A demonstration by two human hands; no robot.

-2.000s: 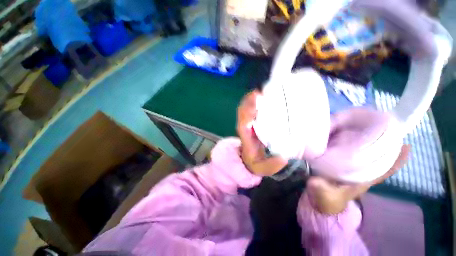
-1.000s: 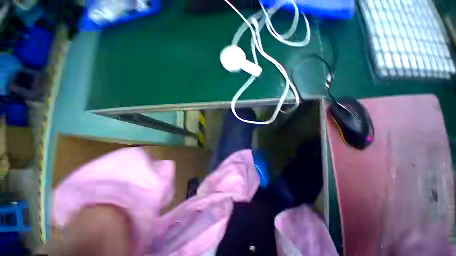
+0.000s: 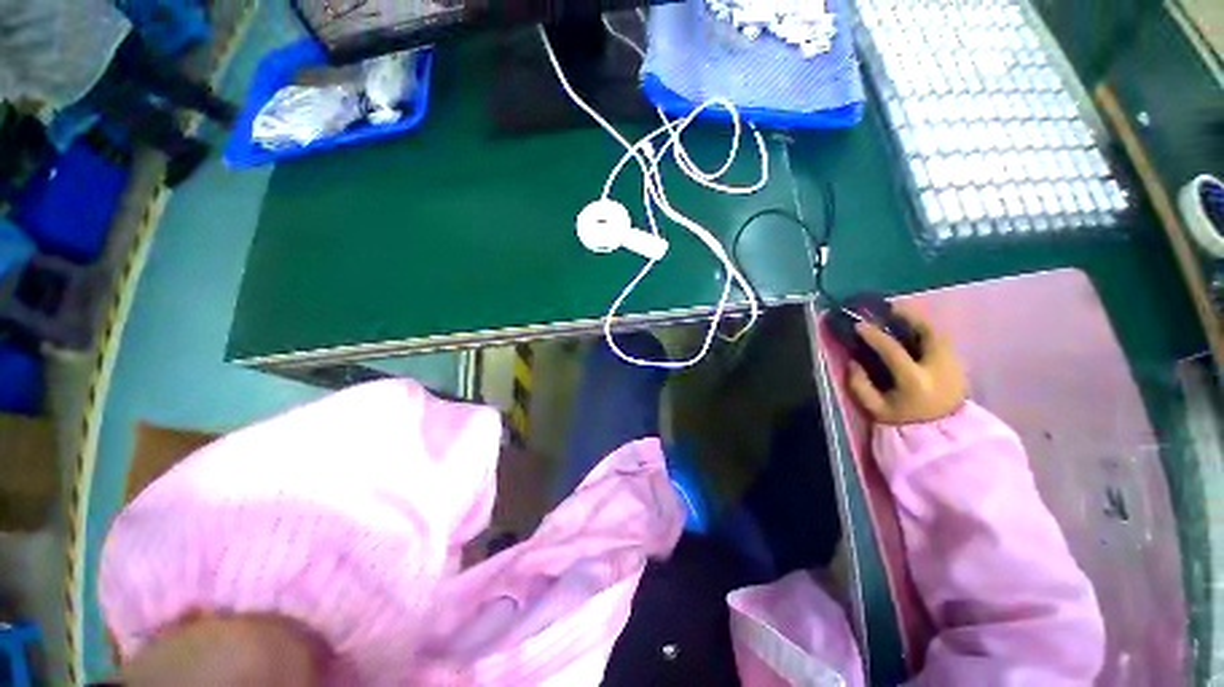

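My right hand (image 3: 917,376) rests over the black computer mouse (image 3: 870,330) near the left edge of the pink mat (image 3: 1034,376), fingers on its top and side. My left hand (image 3: 222,654) is low at the bottom left, blurred and cut off by the frame's edge; its fingers are hidden. A white cable (image 3: 685,222) lies in loose loops on the green bench and hangs over its front edge. A white disc (image 3: 603,226) with a short white piece lies at the left of the loops.
A blue tray (image 3: 671,105) with white parts stands at the back, beside a grid of white pieces (image 3: 993,121). Another blue tray (image 3: 269,150) holds bagged parts at the back left. A tape roll (image 3: 1208,215) is at the far right.
The headphones held in both hands two seconds ago are out of view. My right hand has come onto the mouse. The view has tilted down to the bench.
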